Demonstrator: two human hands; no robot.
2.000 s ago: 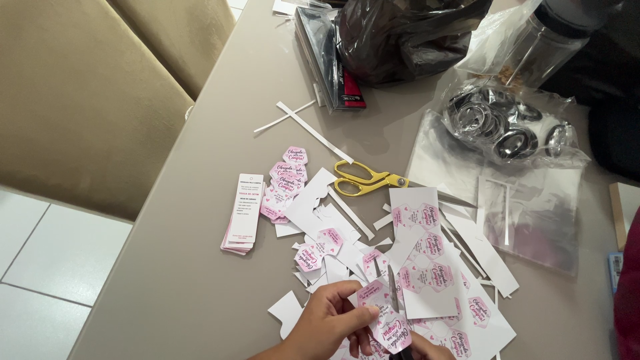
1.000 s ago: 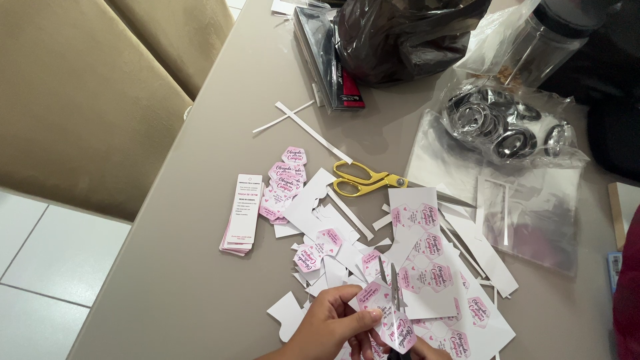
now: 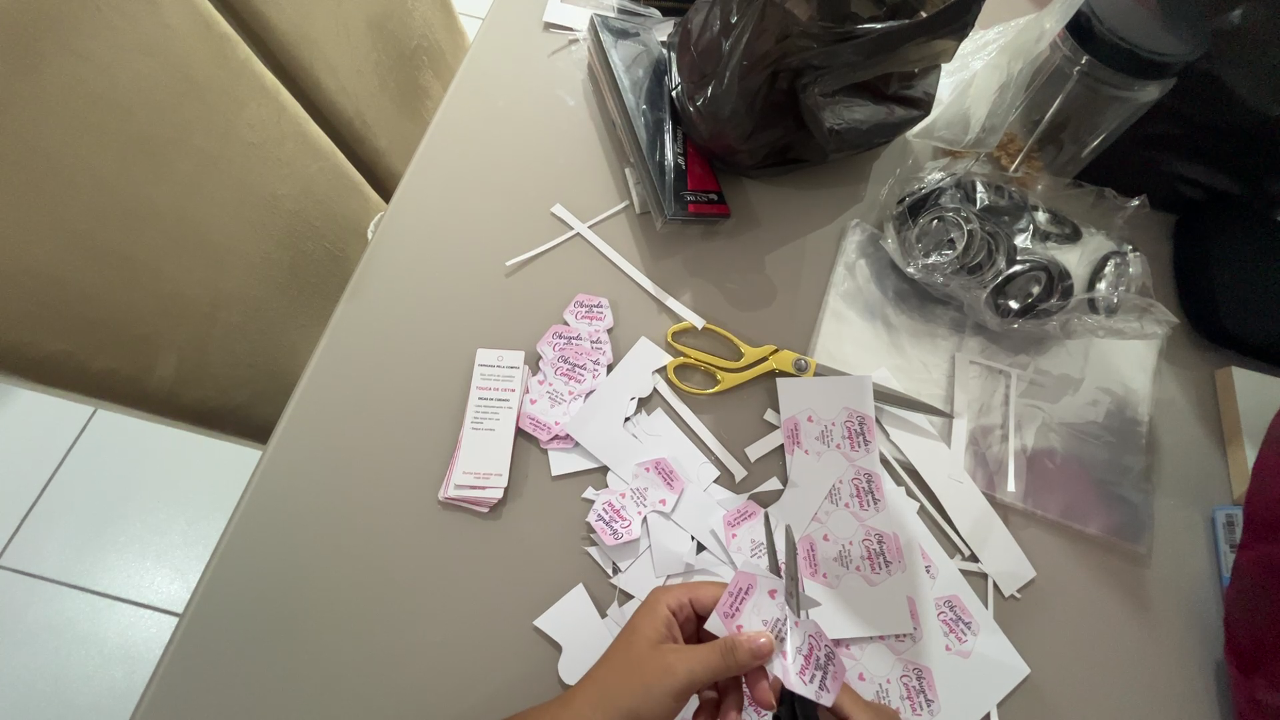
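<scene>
At the bottom centre, my left hand point(image 3: 690, 650) pinches a pink-and-white printed paper tag point(image 3: 770, 625) between thumb and fingers. My right hand point(image 3: 860, 705), mostly cut off by the bottom edge, is on dark-handled scissors point(image 3: 792, 575); their blades are parted and point up at the tag's edge. Beneath lie printed sheets point(image 3: 850, 510) with pink hexagons and many white paper offcuts point(image 3: 610, 400). Further up rest yellow-handled scissors point(image 3: 735, 360). Left of the offcuts are overlapping cut pink tags point(image 3: 565, 380) and a stack of narrow printed cards point(image 3: 490, 430).
At the upper right are a clear bag of dark round rings point(image 3: 1010, 245), flat clear plastic bags point(image 3: 1070, 430) and a clear jar point(image 3: 1090, 90). A black plastic bag point(image 3: 800, 90) stands beside a dark flat box point(image 3: 640, 120). A beige chair point(image 3: 150, 200) adjoins the table edge.
The tag in my left hand has turned and shifted slightly against the scissor blades. The yellow-handled scissors and the stacks have stayed in place.
</scene>
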